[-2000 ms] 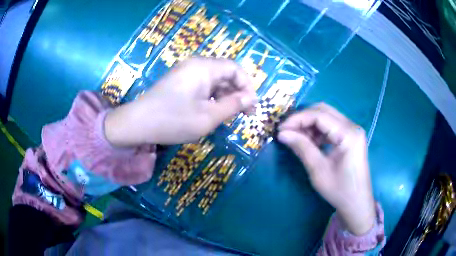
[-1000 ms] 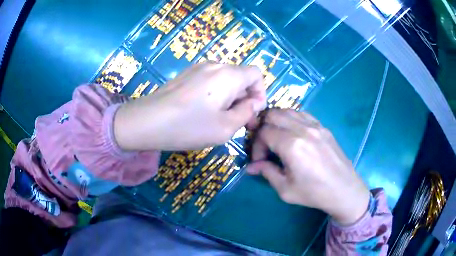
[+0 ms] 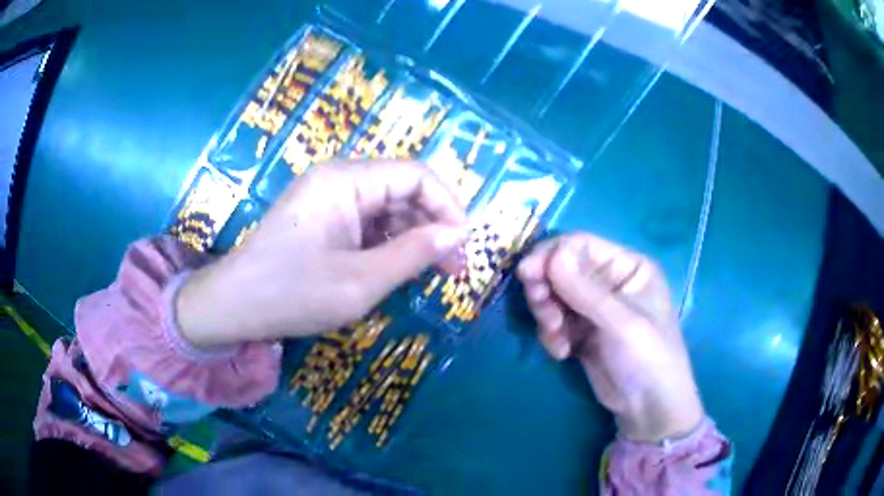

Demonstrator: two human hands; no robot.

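A clear compartmented tray lies tilted on the blue-green mat, with gold pins with dark bands in its long pockets. My left hand is over the middle of the tray, thumb and forefinger brought together near the right pocket; whether a part is between them cannot be told. My right hand is just off the tray's right edge, thumb against curled fingers; a small dark bit shows at its fingertips, too blurred to name. My left hand hides the tray's middle pockets.
Clear ribbed plastic lies past the tray's far edge. A pale rail curves behind the mat. A bundle of thin leads with gold ends is at the right edge. A black-framed pale panel stands at the left edge.
My hands were together over the right pocket one second ago; now they are apart, my right hand further right and my left further left. The view has shifted a little.
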